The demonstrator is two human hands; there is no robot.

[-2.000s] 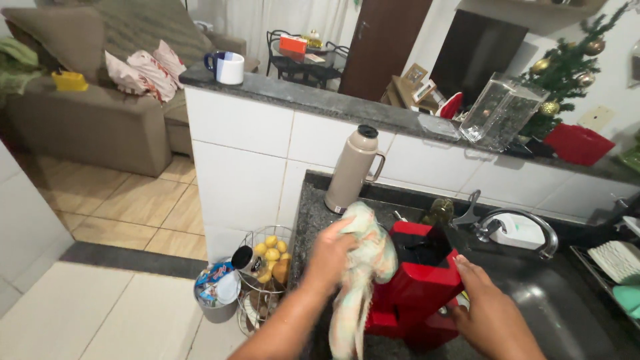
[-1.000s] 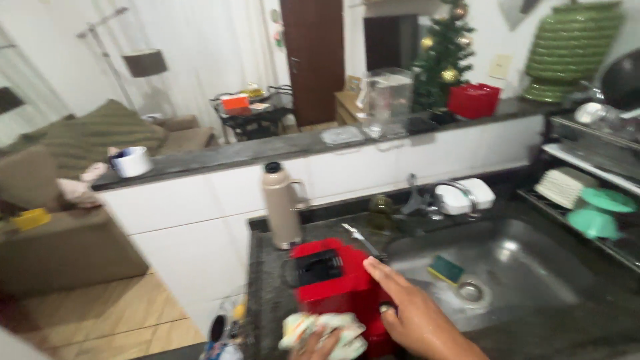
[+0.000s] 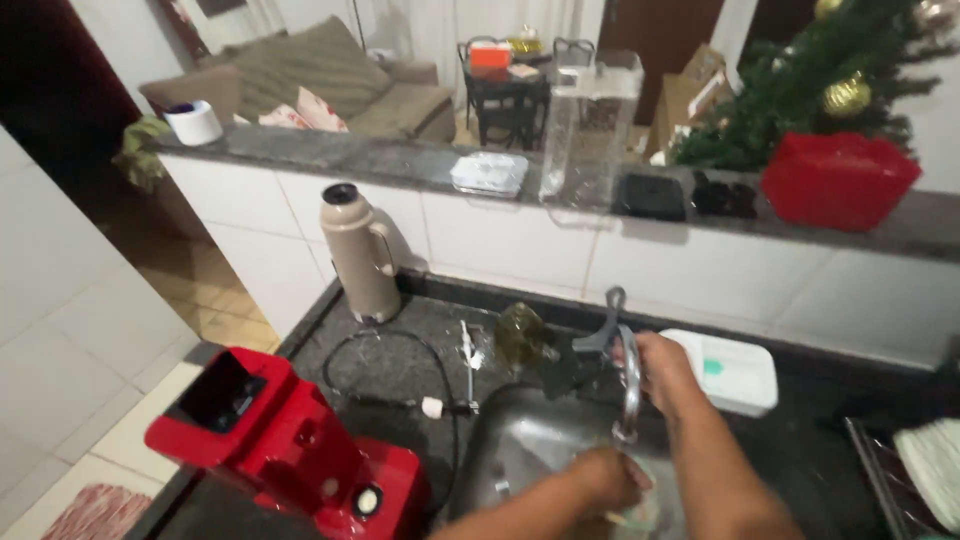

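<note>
Over the metal sink [image 3: 517, 442], my left hand [image 3: 611, 480] holds a pale patterned cloth [image 3: 637, 506] below the spout of the chrome faucet [image 3: 631, 382]. My right hand [image 3: 660, 367] is at the faucet's base, behind the spout; its fingers are partly hidden, perhaps on the handle. A red coffee machine [image 3: 292, 442] stands at the counter's left front, its black cable [image 3: 442, 367] looped behind it. Further back is a beige thermos jug [image 3: 360, 255]. Between jug and faucet lie a thin white-tipped tool [image 3: 469, 352] and a greenish glass object [image 3: 520, 334].
Right of the faucet is a white plastic tub [image 3: 739, 375]. A dish rack [image 3: 877, 480] stands at the far right. The raised ledge [image 3: 375, 161] bears a white mug [image 3: 195, 124], a clear lidded container [image 3: 490, 174], a clear pitcher [image 3: 592, 135] and a red bag-like object [image 3: 840, 180].
Both hands have left the red machine for the sink and faucet, the cloth moving with my left hand. The machine now stands further from the sink, with its cable in view. The view has shifted.
</note>
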